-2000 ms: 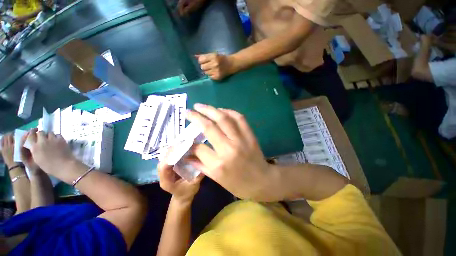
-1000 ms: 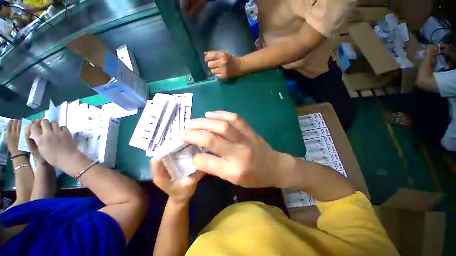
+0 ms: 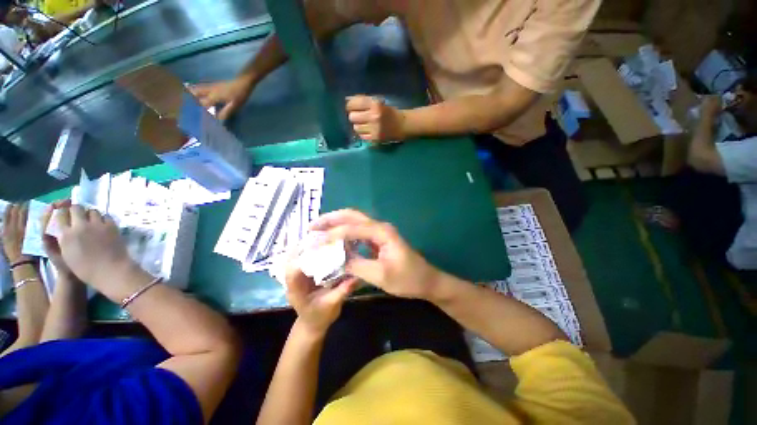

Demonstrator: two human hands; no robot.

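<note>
A small white folding carton (image 3: 322, 259) is held in front of me above the bench's front edge, its end turned towards me. My left hand (image 3: 315, 300) holds it from below and the left. My right hand (image 3: 378, 259) has its fingers at the top and right side of the carton. The fingers hide part of it, and its print cannot be read. Flat carton blanks (image 3: 242, 217) lie fanned in a pile on the green bench just beyond my hands, with narrow folded white pieces on top.
An upright blue-and-white box (image 3: 204, 158) with brown flaps stands behind the blanks. A brown shipping case (image 3: 573, 278) with rows of white cartons is at right. A neighbour's hands (image 3: 87, 241) work at left by more cartons (image 3: 149, 217). Another person's fist (image 3: 373, 119) rests on the bench (image 3: 415, 187).
The carton's end showed an open, clear-looking inside; now white flaps show there. My right hand has drawn back slightly. The person opposite has reached an arm to behind the blue-and-white box.
</note>
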